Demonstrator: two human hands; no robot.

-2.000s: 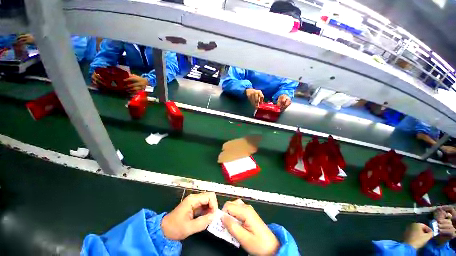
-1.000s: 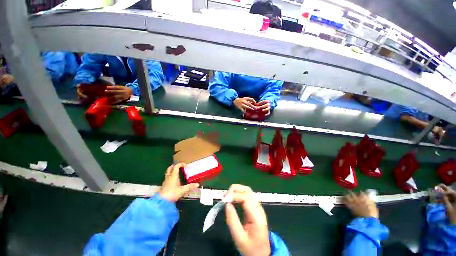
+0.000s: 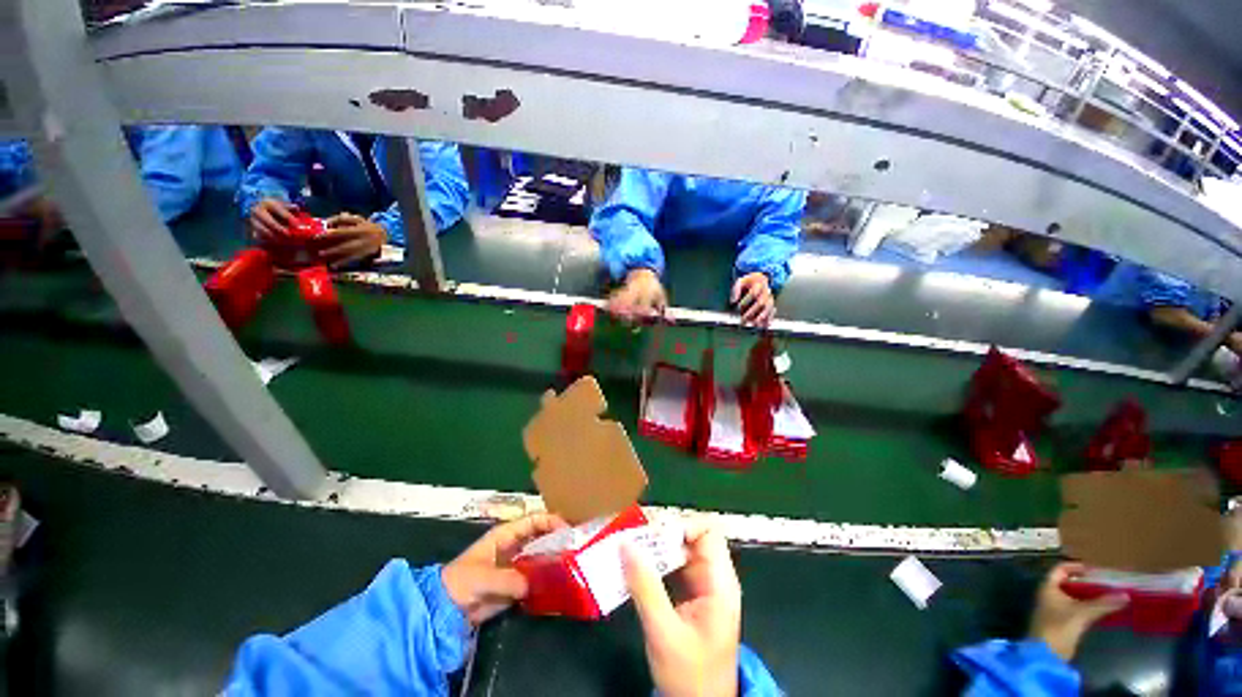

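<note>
An open red carton [image 3: 552, 586] with its brown lid [image 3: 586, 456] standing up is over the near worktop, just inside the pale rail. My left hand [image 3: 493, 565] grips the carton's left side. My right hand [image 3: 688, 613] holds a white insert [image 3: 633, 556] with faint print between thumb and fingers, over the carton's right part. The insert covers part of the carton's opening. Whether its far end is inside cannot be told.
Open red cartons [image 3: 729, 415] stand on the green belt [image 3: 450, 409] beyond the rail [image 3: 817, 531]. A white slip [image 3: 915, 581] lies on the near worktop. A grey post [image 3: 164, 259] rises at left. A neighbour's hand [image 3: 1069, 613] holds an open carton at right. Workers sit opposite.
The carton has come off the belt to the near side in my left hand. My right hand has brought the white insert over it. Cartons on the belt have shifted left.
</note>
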